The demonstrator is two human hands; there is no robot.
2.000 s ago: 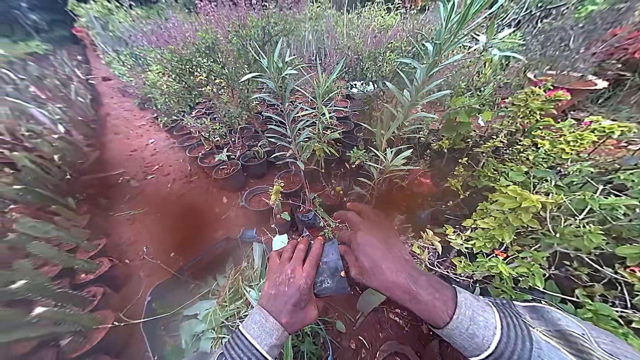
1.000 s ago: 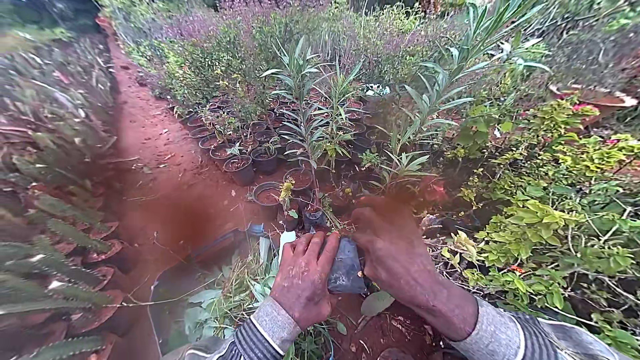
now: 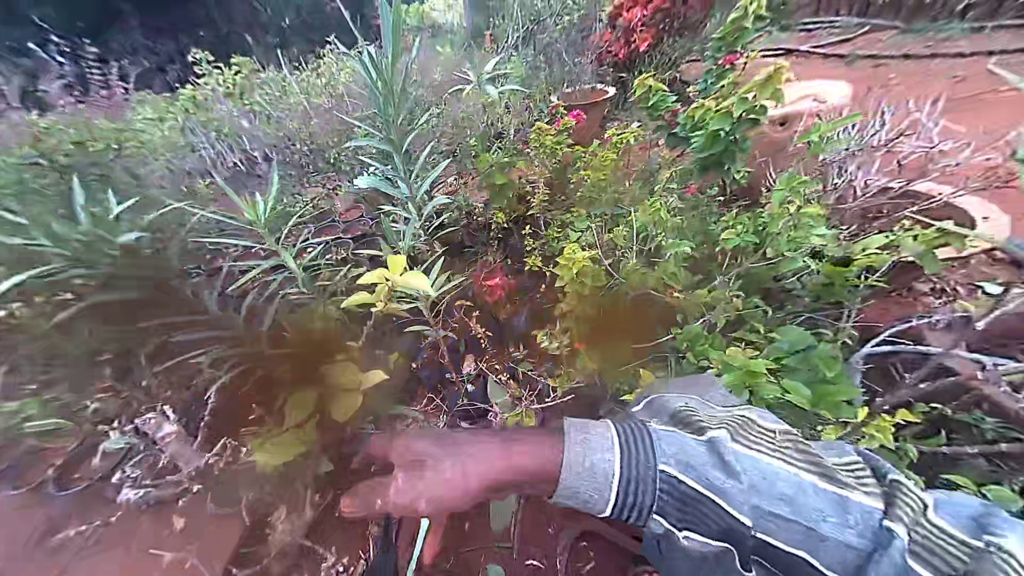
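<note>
My right hand (image 3: 440,472) reaches in from the right, its sleeve (image 3: 720,472) striped grey. The hand is blurred, its fingers pointing left over reddish soil; whether it holds anything is unclear. Below its fingers a dark, narrow object (image 3: 384,548) and a pale green strip (image 3: 418,546) show at the bottom edge. A plant with large yellow leaves (image 3: 344,392), partly smeared, stands just left of and above the hand. My left hand is out of the frame.
Yellow-green leafy shrubs (image 3: 744,352) fill the right side. Tall narrow-leaved plants (image 3: 400,168) stand ahead. A clay pot (image 3: 588,112) sits farther back. Bare branches (image 3: 936,352) lie at the right, dry plant litter (image 3: 164,456) at the lower left.
The view has swung to the right. Earlier both my hands were at a small black bag or pot low in the middle; now only the right hand shows, away from it.
</note>
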